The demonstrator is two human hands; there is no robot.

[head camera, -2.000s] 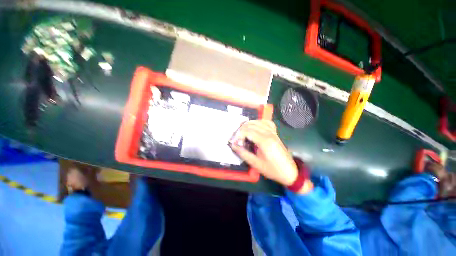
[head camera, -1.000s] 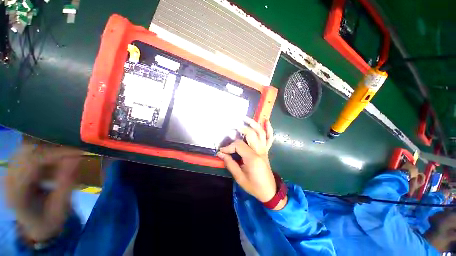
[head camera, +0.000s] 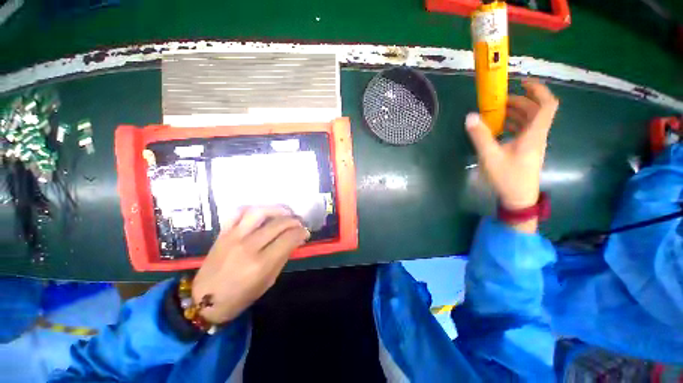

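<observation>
An opened tablet (head camera: 198, 243) lies in a red-orange holding frame (head camera: 131, 198), its circuit board (head camera: 178, 196) at the left and a shiny battery (head camera: 262, 176) in the middle. My left hand (head camera: 251, 258) rests over the tablet's lower right part, fingers bunched and pointing down; whether they pinch anything is hidden. My right hand (head camera: 517, 146), with a red wristband, is around the lower end of the yellow electric screwdriver (head camera: 491, 71). Its thumb is left of the tool and its fingers are spread to the right, with no closed grip visible.
A ruled adhesive sheet (head camera: 251, 86) lies behind the frame. A round dark mesh-patterned dish (head camera: 400, 106) is right of it. Small green-white parts (head camera: 30, 135) with black leads lie at the left. Another red frame (head camera: 554, 16) is beyond the white rail (head camera: 367, 54). A blue sleeve (head camera: 655, 191) is at the right.
My right hand has left the tablet and moved right to the screwdriver. My left hand has come from beside the bench onto the tablet. The camera view has turned and shifted.
</observation>
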